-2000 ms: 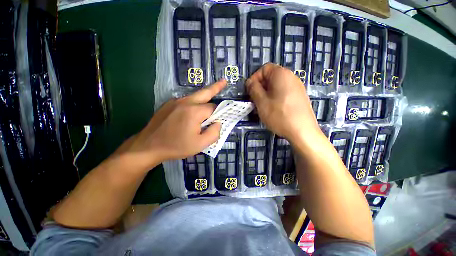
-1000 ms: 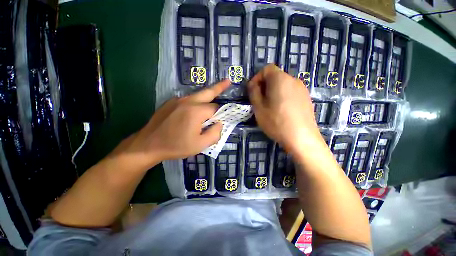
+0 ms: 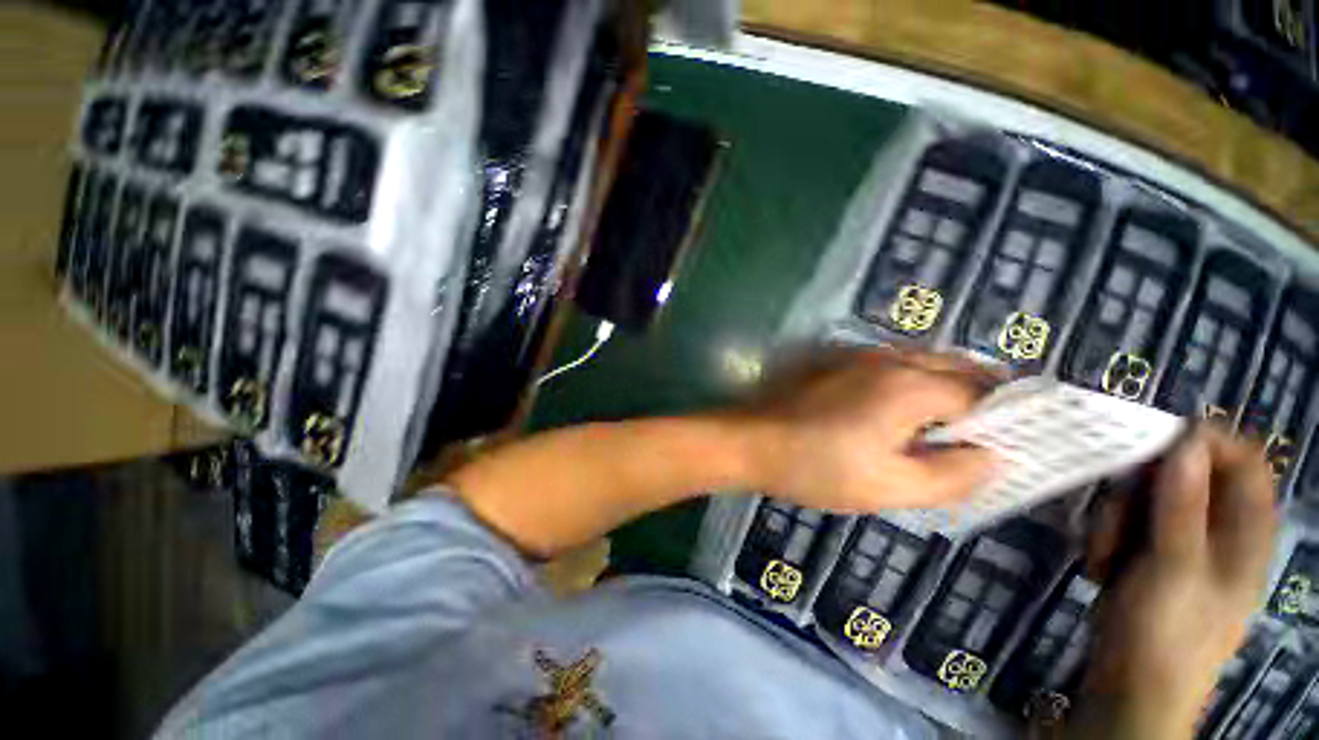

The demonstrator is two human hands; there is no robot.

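My left hand (image 3: 868, 434) grips the white sticker sheet (image 3: 1063, 441) at its left edge, between thumb and fingers. The sheet shows faint rows of small marks. My right hand (image 3: 1193, 535) is blurred at the sheet's right end; its fingertips are at or near the sheet's edge, and whether they hold anything cannot be told. Both hands are above the blister tray (image 3: 854, 289). Black front housings (image 3: 1042, 253) with yellow four-loop marks lie in the tray's pockets, above and below the hands. The tray's right part is cut off by the picture's edge.
A tall stack of filled trays (image 3: 391, 203) stands at the left, its top tray showing more housings. A black smartphone (image 3: 651, 217) with a white cable (image 3: 576, 359) lies on the green bench (image 3: 781, 181) between stack and tray. A brown board (image 3: 998, 65) runs along the far edge.
The view has swung left, showing the tray stack. The right hand has left the upper housings and is at the sheet's right end. The sheet is now spread flatter between the hands.
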